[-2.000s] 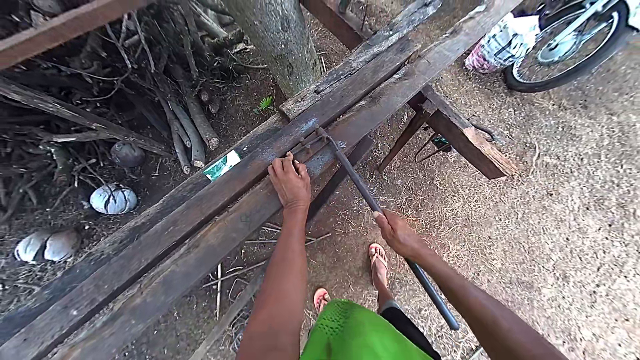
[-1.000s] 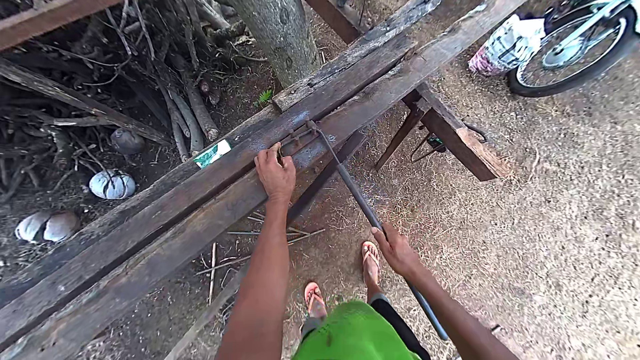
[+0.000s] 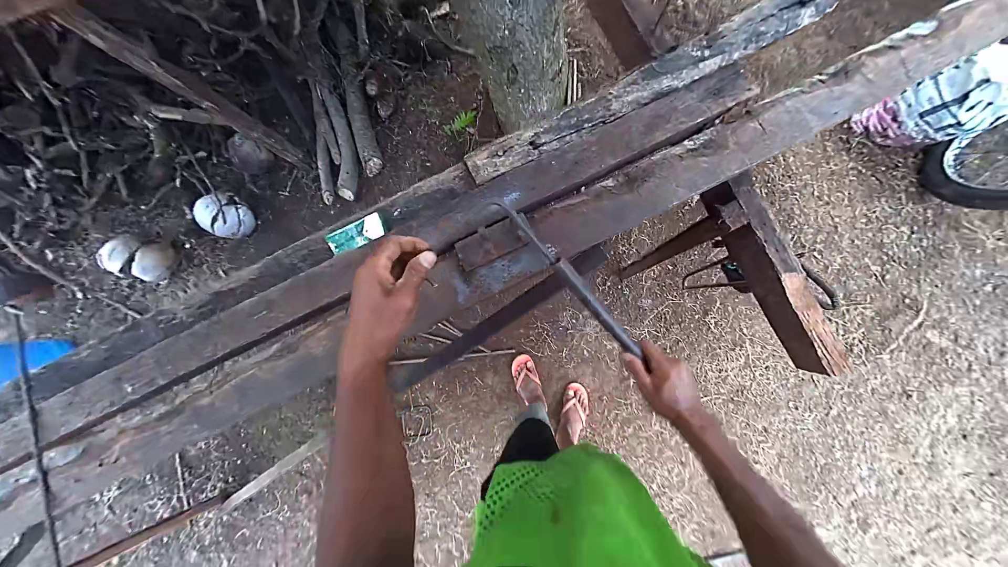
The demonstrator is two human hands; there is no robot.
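My right hand point(image 3: 669, 382) grips the lower end of a dark metal bar point(image 3: 594, 303), whose thinner hooked tip rests over the wooden beams near a small metal block point(image 3: 492, 244). To the left of that block, my left hand point(image 3: 386, 295) is over the beams with thumb and forefinger close together, at the end of what looks like a thin dark rod; the grip itself is partly hidden. The front wooden beam point(image 3: 669, 185) and the rear wooden beam point(image 3: 543, 177) lie side by side with a narrow gap. A green and white packet point(image 3: 356, 233) lies beyond my left hand.
Beyond the beams stand a tree trunk point(image 3: 520, 63) and a pile of branches point(image 3: 339, 118), with cracked coconut husks point(image 3: 224, 216) on the ground. A wooden support point(image 3: 776, 291) juts out at right. A wheel point(image 3: 972, 169) and a cloth bundle point(image 3: 953, 102) are at far right.
My left hand has moved off the beam area beside the metal block, to the left, and its fingers have drawn together. My right hand still holds the bar. The view has shifted somewhat.
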